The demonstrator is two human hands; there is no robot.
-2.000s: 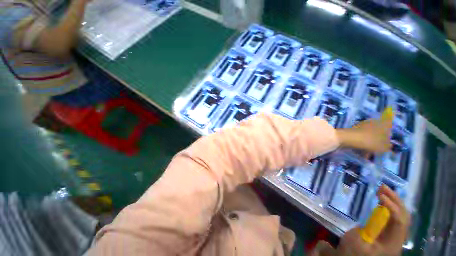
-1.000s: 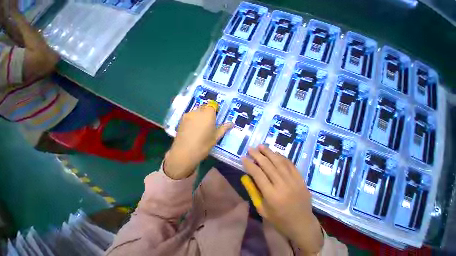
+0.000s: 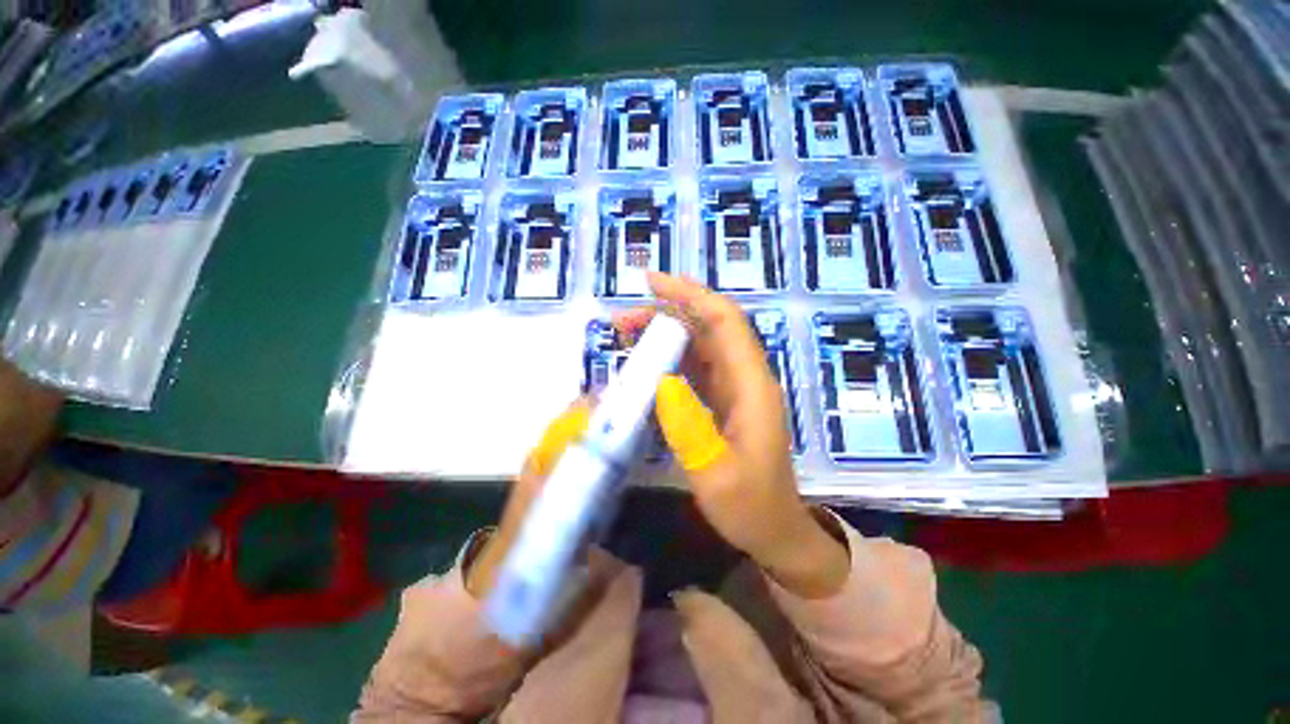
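Observation:
I hold two light-blue plastic housings (image 3: pixel 583 488) together, edge-on and blurred, above the front edge of the tray. My right hand (image 3: pixel 736 424), with a yellow finger cot on the thumb, grips the upper housing. My left hand (image 3: pixel 531 488), also with a yellow cot, is partly hidden behind the lower one. The clear blister tray (image 3: pixel 365 403) lies in front of me with blue housings (image 3: pixel 870 382) in its pockets, black parts inside. Two pockets at the front left are empty and show white beneath. My hands cover part of the front row.
A neighbouring tray (image 3: pixel 106 304), partly filled, lies at the left. Another person's arm (image 3: pixel 36 424) shows at the left edge. A tall stack of trays (image 3: pixel 1203 241) stands at the right. A white bundle (image 3: pixel 347 57) is beyond the tray. Red stools (image 3: pixel 290 545) are below the bench.
The view has turned, so the tray now lies straight ahead. Two housings have left the front-left pockets and are in my hands, which have lifted off the tray.

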